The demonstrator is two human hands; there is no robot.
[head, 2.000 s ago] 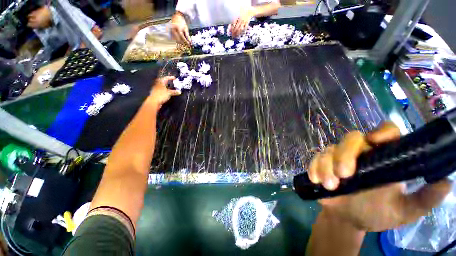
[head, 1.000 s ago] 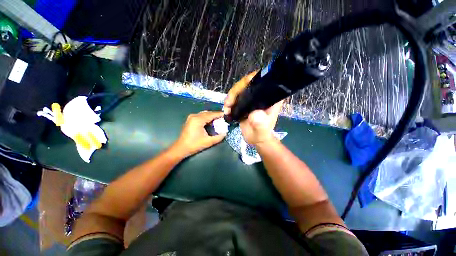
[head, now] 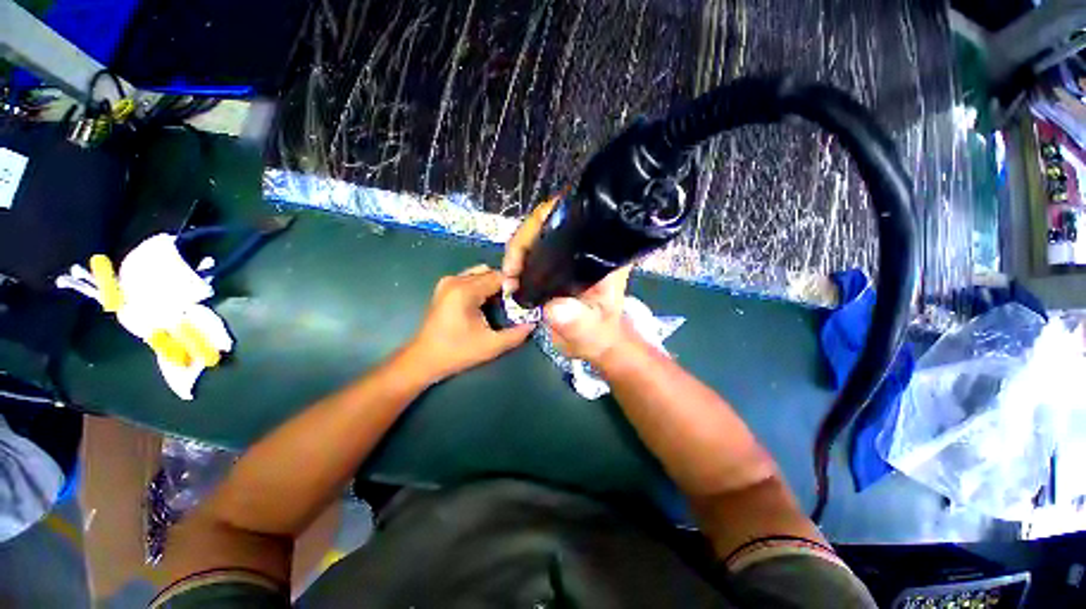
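My left hand [head: 465, 324] holds a small white moulded part [head: 519, 312] between thumb and fingers over the green bench. My right hand [head: 572, 312] grips a thick black electric screwdriver [head: 607, 220], tilted with its lower end down at the part. Its bit is hidden by my fingers and the tool. The tool's black cord [head: 887, 214] arches up and curves down to the right. The small clear bag with grey specks [head: 587, 378] lies on the bench behind and beneath my right hand, partly covered.
Scratched black conveyor [head: 500, 107] with a speckled border strip [head: 381, 205] lies beyond the bench [head: 322, 286]. A white-and-yellow cloth [head: 167, 312] and black box [head: 60, 179] are at left. Blue cloth [head: 848, 327] and a large clear bag [head: 971, 410] are at right.
My left hand has come back from the white clusters on the conveyor with a white part. My right hand has brought the screwdriver down to it. Since one second ago, the tool has shifted slightly left.
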